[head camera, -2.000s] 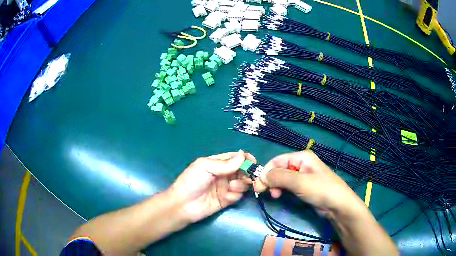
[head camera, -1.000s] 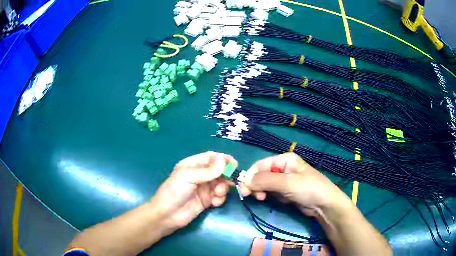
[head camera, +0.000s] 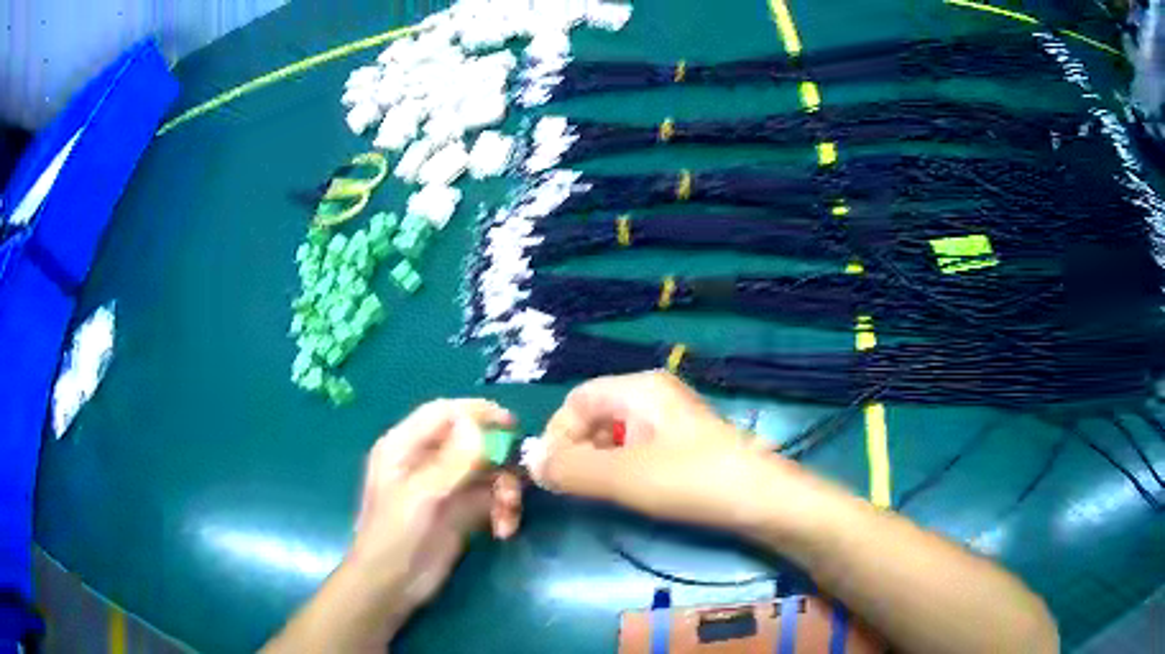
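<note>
My left hand (head camera: 434, 473) holds a green terminal block (head camera: 500, 445) between thumb and fingers. My right hand (head camera: 639, 441) pinches a white-marked wire end (head camera: 532, 455) just to the right of the block; whether the two touch is blurred. A red handle (head camera: 620, 433) shows in my right fist, mostly hidden by the fingers. A black wire (head camera: 677, 575) curves below my right hand toward the orange-brown fixture (head camera: 684, 632) with blue tape at the bottom edge.
Loose green blocks (head camera: 339, 300) lie behind my left hand, white housings (head camera: 441, 90) beyond them. Yellow-handled scissors (head camera: 351, 189) lie beside the piles. Wire bundles (head camera: 767, 296) cross the mat, bearing a yellow-green label (head camera: 963, 253). A blue bin (head camera: 77, 166) stands far left.
The camera view has turned, so the bench appears shifted left and straighter. Both hands appear further left. The gap between the green block and my right fingertips looks slightly wider.
</note>
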